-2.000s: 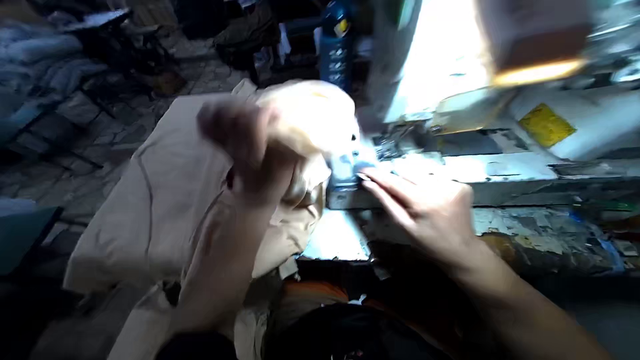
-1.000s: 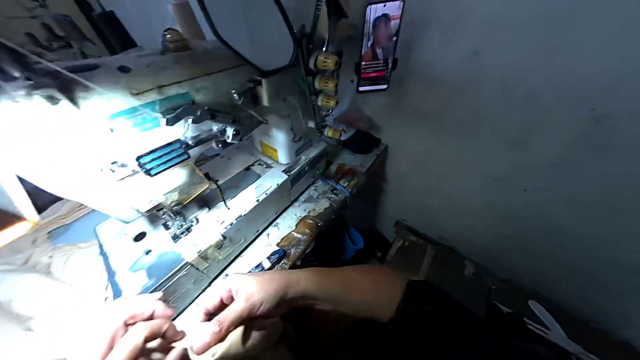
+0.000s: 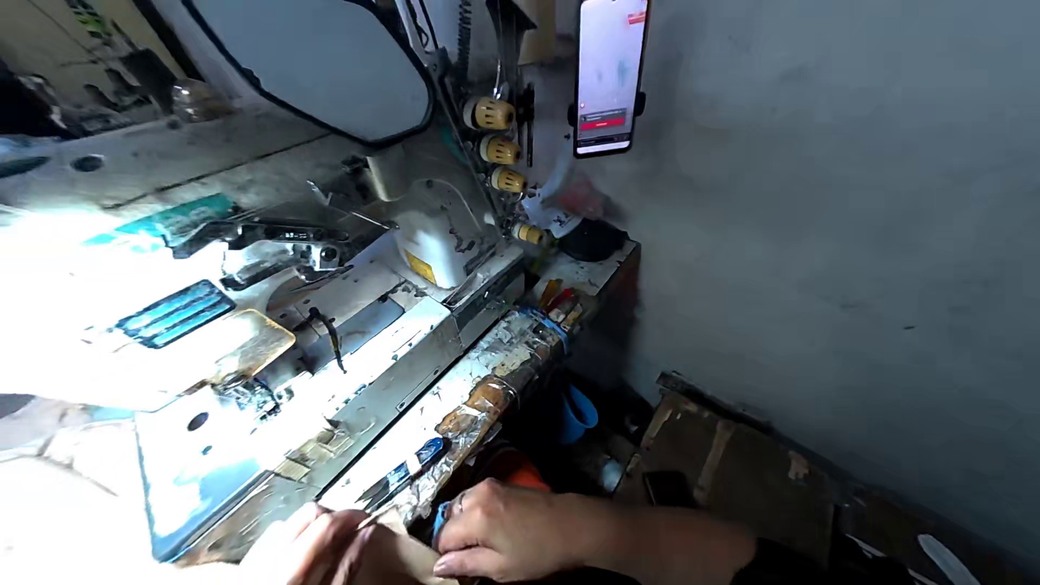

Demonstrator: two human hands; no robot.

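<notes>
At the bottom edge, left of centre, my left hand (image 3: 313, 548) is closed on a piece of beige fabric (image 3: 398, 552). Just right of it, my right hand (image 3: 508, 532) pinches the same fabric, its fingers curled; a bit of blue shows by its index finger. The lower part of both hands is cut off by the frame. Beyond them stands an industrial sewing machine (image 3: 439, 236), its needle area (image 3: 256, 394) brightly lit. A blue-handled tool (image 3: 414, 463) lies on the worn table edge close to my hands.
Pale fabric (image 3: 57, 504) is spread at the lower left, washed out by light. Yellow thread tension dials (image 3: 491, 114) line the machine's right side. A phone (image 3: 609, 77) is mounted by the grey wall (image 3: 812, 203). A cardboard box (image 3: 731, 463) stands low at the right.
The view has swung right from the fabric pile to the machine and wall. My hands, apart two seconds ago, are now close together on the beige fabric.
</notes>
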